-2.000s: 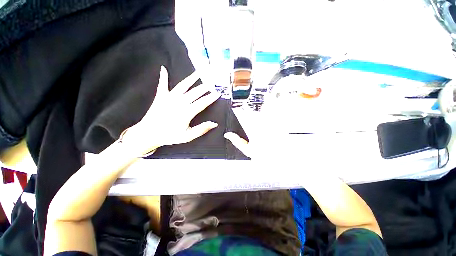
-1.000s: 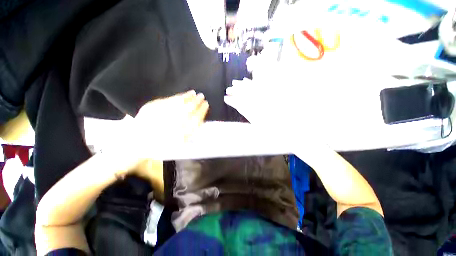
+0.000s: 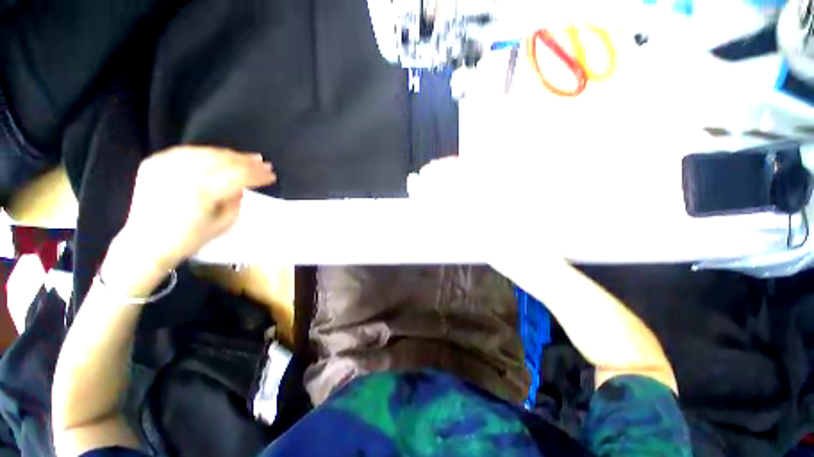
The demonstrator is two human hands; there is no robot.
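Observation:
The smooth black cloth (image 3: 348, 134) lies flat on the white table, its front edge near the table's front. Its upper right part runs under the needle area (image 3: 415, 76) of the sewing machine (image 3: 437, 36). My left hand (image 3: 201, 192) is bent over the cloth's front left edge, fingers close together; whether it grips cloth is hidden. My right hand (image 3: 446, 183) is washed out by glare. Its fingertips are at the cloth's right edge, below the needle area; its grip cannot be told.
Scissors with red and yellow loop handles (image 3: 558, 67) lie right of the needle area. A flat black device (image 3: 727, 183) with a cord lies at the right table edge. Dark cloth (image 3: 98, 54) is bunched at the far left and hangs beside the table.
My left hand has moved left from beside the seam line and bent. My right hand has come slightly down. The view has tilted down, so the machine sits higher in the frame.

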